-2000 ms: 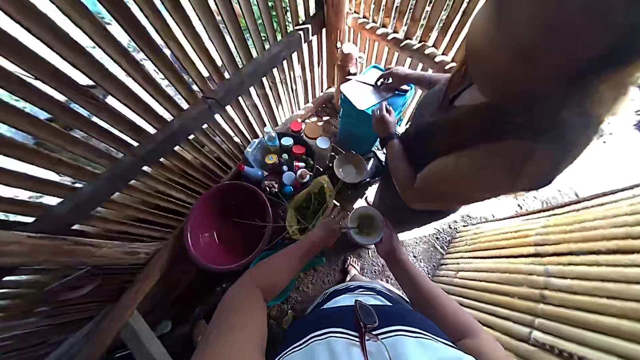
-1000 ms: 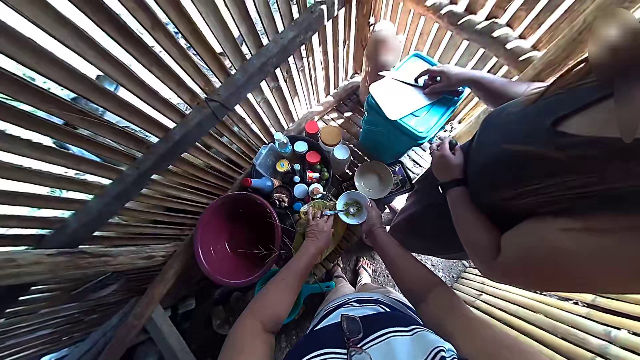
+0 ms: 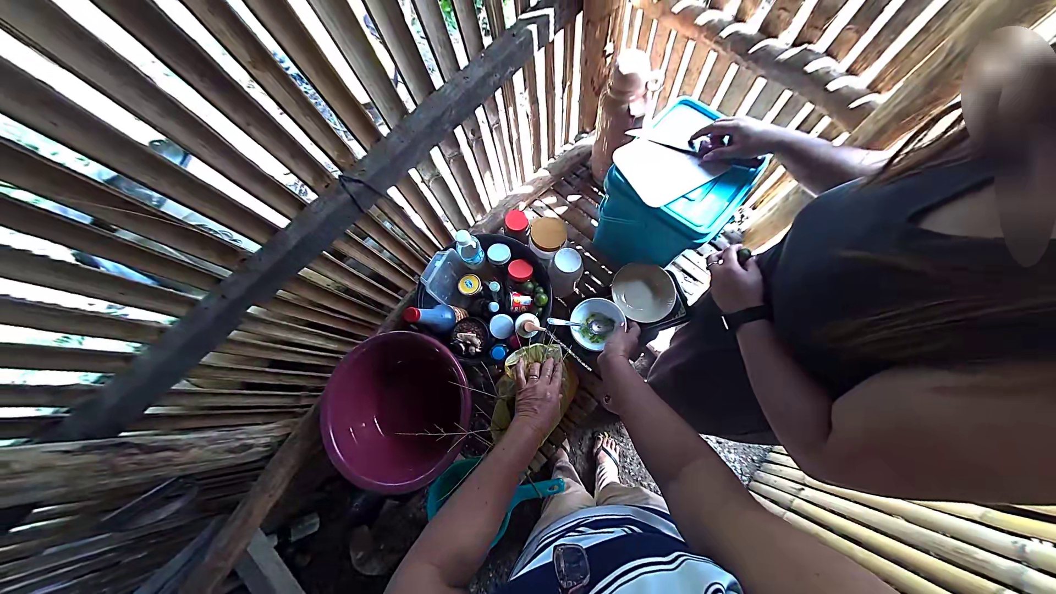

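Observation:
In the head view my right hand (image 3: 619,345) grips the rim of a small white bowl (image 3: 582,337) at its lower right side. The bowl holds some greenish food, and a metal spoon (image 3: 564,322) leans in it with its handle toward the left. My left hand (image 3: 539,392) rests palm down, fingers spread, on a yellowish plastic bag (image 3: 503,404). Thin dry stalks stick out beside that hand. A wider pale bowl (image 3: 643,293) stands just behind the small one. Left of it, jars and bottles crowd a dark round tray, among them a red-lidded jar (image 3: 520,271).
A maroon basin (image 3: 396,412) stands at left, with a teal dipper (image 3: 540,488) below it. Behind, a person's hand (image 3: 730,139) is over a white board (image 3: 660,172) and knife on a teal bin (image 3: 643,227). Slatted bamboo walls enclose the corner.
My left hand has left the spoon and bowl and moved down and left onto the bag. My right hand stays on the bowl.

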